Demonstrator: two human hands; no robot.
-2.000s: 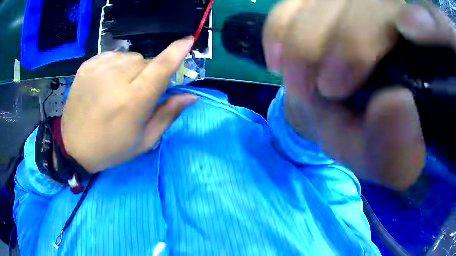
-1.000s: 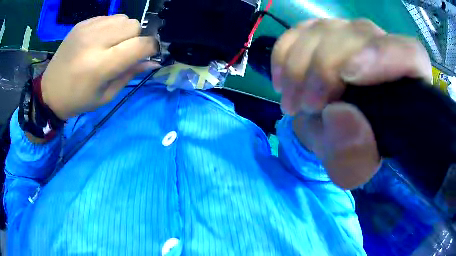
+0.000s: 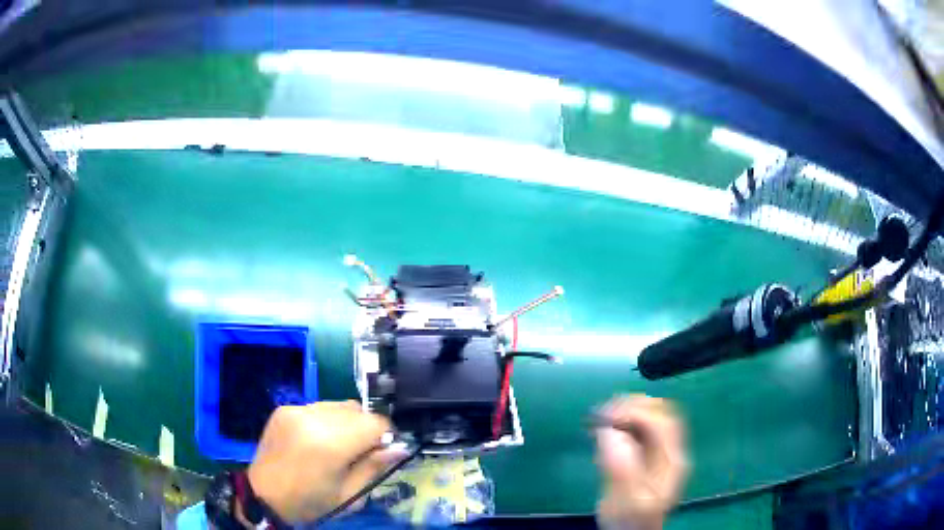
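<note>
The boxy black unit with metallic side frames (image 3: 445,362) lies on the green bench mat. My left hand (image 3: 316,455) is at its near left corner, fingertips bent together around something too small to make out. A thin black lead (image 3: 378,484) runs from the unit past this hand. A red lead (image 3: 504,399) lies along the unit's right side. My right hand (image 3: 642,455), slightly blurred, is off the unit to the right, fingers curled; I cannot tell whether it holds anything. The black electric screwdriver (image 3: 714,336) hangs above and right of it, untouched, tip pointing left.
A blue parts bin (image 3: 205,393) with dark contents stands left of the unit. A crumpled clear and yellow pad (image 3: 445,492) sticks out at the unit's near edge. A yellow object (image 3: 851,295) is at the right edge. A blue frame bar (image 3: 497,41) crosses the top.
The view has risen and shows the whole bench. My right hand has let go of the screwdriver, which now hangs free at the right. My left hand is at the unit's near left corner.
</note>
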